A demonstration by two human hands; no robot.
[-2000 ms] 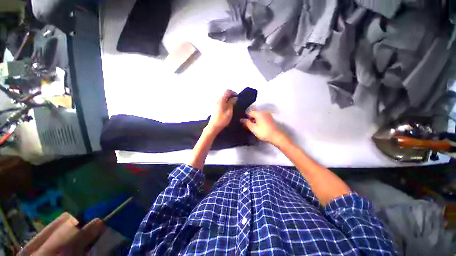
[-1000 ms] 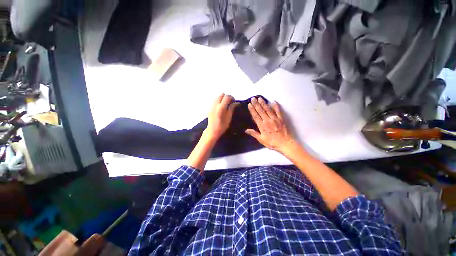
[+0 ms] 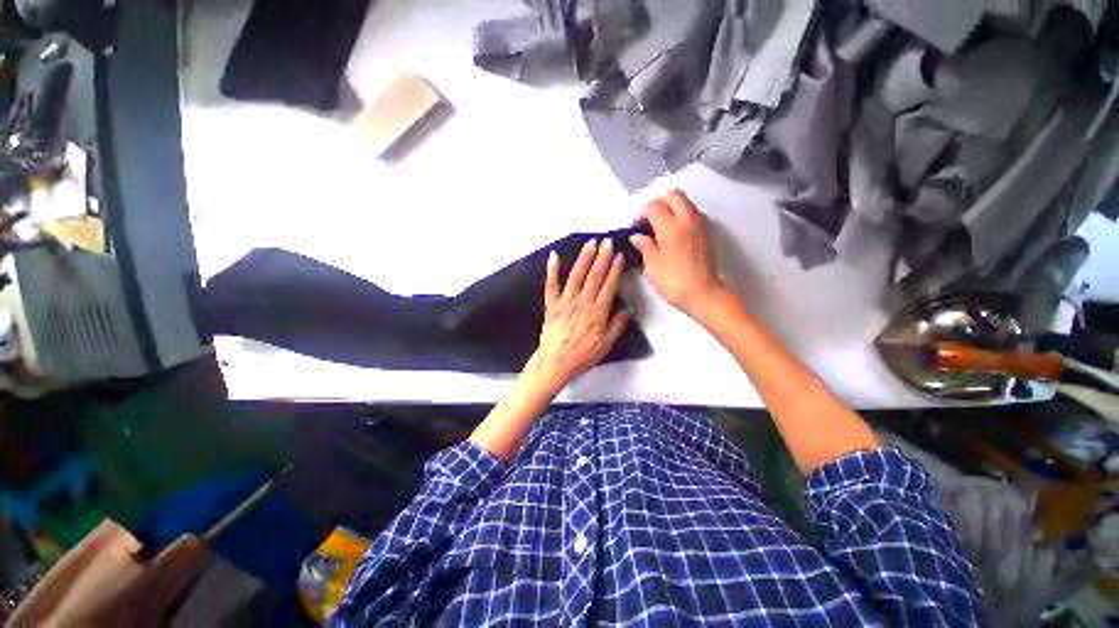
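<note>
A long black garment piece (image 3: 405, 321) lies along the front edge of the white table, from the left edge to the middle. My left hand (image 3: 579, 313) lies flat on its right part, palm down with fingers spread. My right hand (image 3: 682, 252) is at its upper right corner with curled fingers, and the fingertips pinch the edge of the cloth. The cloth right under my left palm is hidden.
A steam iron (image 3: 969, 344) with an orange-brown handle rests at the table's right end. Grey cut pieces (image 3: 847, 117) are heaped at the back right. A tan block (image 3: 403, 115) and another dark piece (image 3: 295, 49) lie at the back left.
My left hand has gone from pinching the edge to lying flat on the cloth. My right hand has lifted from flat and now pinches the corner. The right end of the cloth is spread out.
</note>
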